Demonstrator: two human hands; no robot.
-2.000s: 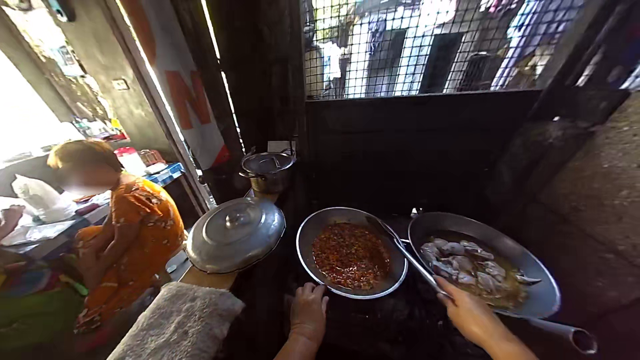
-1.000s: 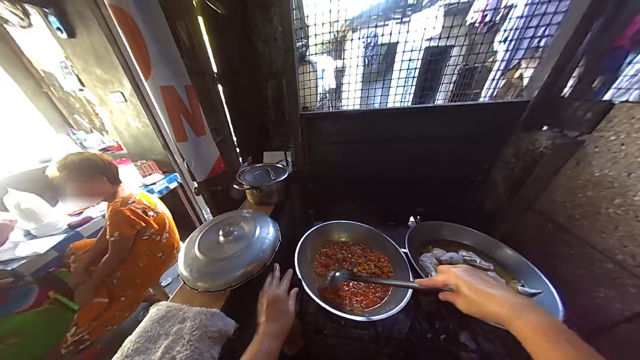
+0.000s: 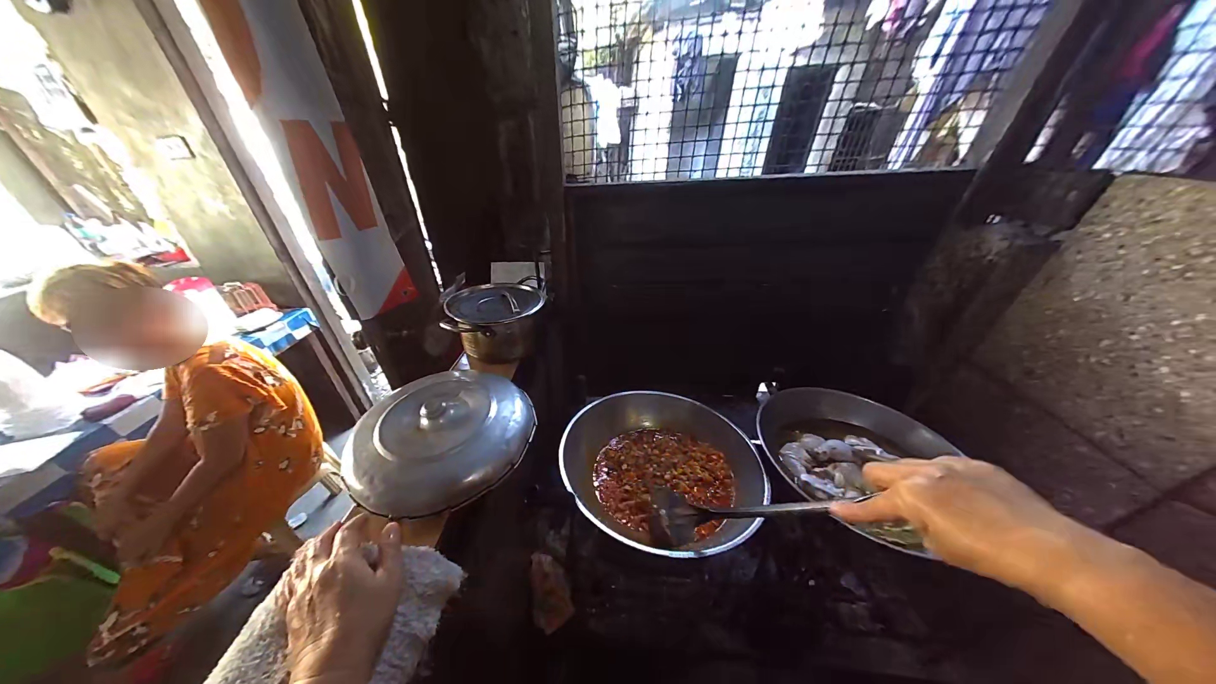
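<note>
My right hand (image 3: 917, 499) grips the handle of a metal ladle (image 3: 760, 510), whose head lies in the red, chunky sauce (image 3: 655, 465) inside a round metal pan (image 3: 570, 465). Behind my right hand, a second metal pan (image 3: 798, 399) holds pale pieces of food (image 3: 825, 461) in liquid and is partly covered by the hand. My left hand (image 3: 347, 584) rests over a grey-white towel (image 3: 427, 594) at the lower left, its fingers slightly bent; whether it pinches the cloth is not clear. Just beyond that hand lies a domed metal lid (image 3: 442, 432).
A small lidded pot (image 3: 494, 332) stands behind the domed lid. On the left a person in an orange patterned garment (image 3: 247, 408) sits beside a table with a checked cover (image 3: 280, 331). A wire mesh window (image 3: 741, 104) is above the dark back panel.
My left hand has moved left, from in front of the sauce pan to over the towel. The ladle remains in my right hand, its head in the sauce as one second ago.
</note>
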